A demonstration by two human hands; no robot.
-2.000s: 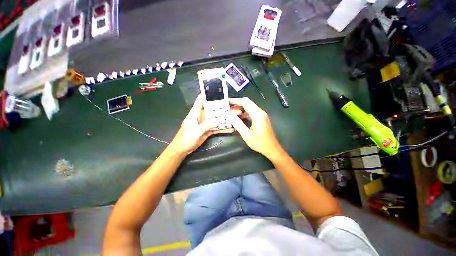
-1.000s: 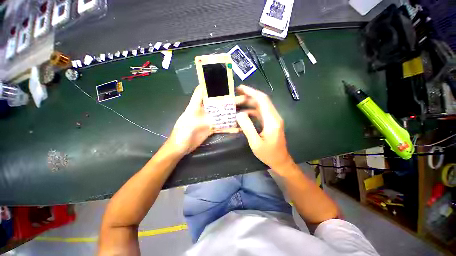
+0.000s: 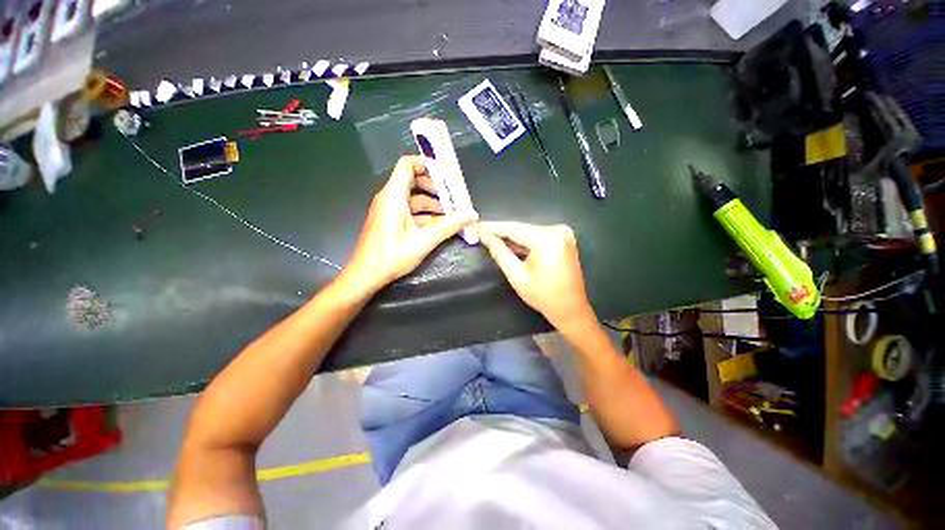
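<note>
The white bar phone (image 3: pixel 447 178) is turned partly on its side above the green mat, with a dark area at its far end. My left hand (image 3: pixel 402 223) grips it along its left side, with the thumb near its near end. My right hand (image 3: pixel 534 264) has its thumb and forefinger pinched at the phone's near right corner. Whether the right fingertips hold a small part there cannot be told. The phone's keypad face is mostly hidden by the tilt.
A display module (image 3: pixel 207 160), red-handled bits (image 3: pixel 282 118) and a screw heap (image 3: pixel 88 308) lie left. A white label card (image 3: pixel 491 116), tweezers (image 3: pixel 534 133), a silver-black rod (image 3: pixel 583 142) and a green electric screwdriver (image 3: pixel 765 252) lie right. Stacked white housings (image 3: pixel 569 31) stand behind.
The phone has turned from face-up onto its side in my left hand. My right hand has come in from beside it, and its fingertips now meet the phone's near end. The view has shifted slightly.
</note>
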